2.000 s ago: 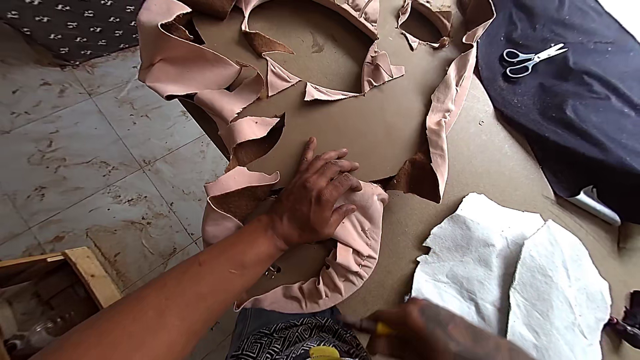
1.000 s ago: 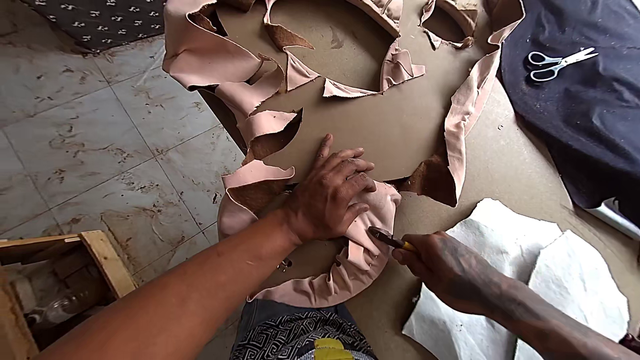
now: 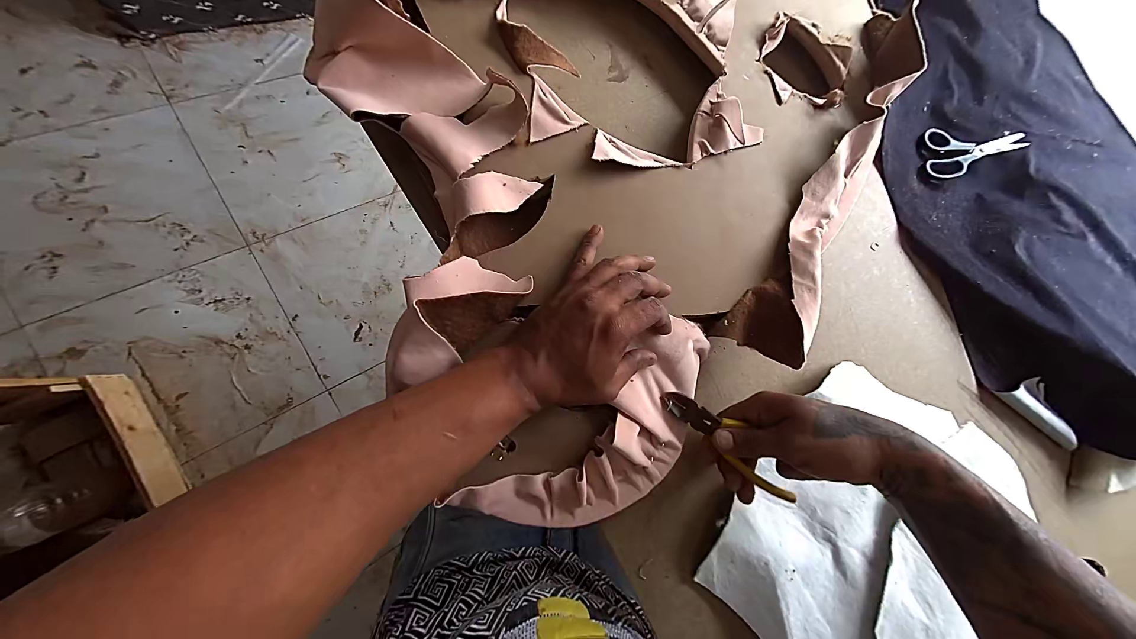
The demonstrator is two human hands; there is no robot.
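My left hand point(image 3: 599, 333) lies with spread fingers on a gathered pink leather piece point(image 3: 657, 417), pressing near its upper edge. The leather curves around a dark opening beneath my wrist, its edge pleated. My right hand point(image 3: 772, 439) holds diagonal cutting pliers point(image 3: 701, 417) with yellow handles, their jaws at the right part of the pleated leather. Whether the jaws grip the leather I cannot tell. Above my left hand is a brown board-like surface point(image 3: 674, 222) with torn-edged pink leather strips point(image 3: 461, 133) around it, brown on their underside.
White scissors point(image 3: 976, 153) lie on dark blue cloth point(image 3: 1003, 248) at the upper right. White sheet pieces point(image 3: 799, 550) lie under and beside my right forearm. A wooden crate point(image 3: 138, 439) stands at the lower left on the dirty tiled floor point(image 3: 266, 231).
My right hand came up from the bottom edge with the pliers to the pleated leather, where it remains. My left hand stays on the leather.
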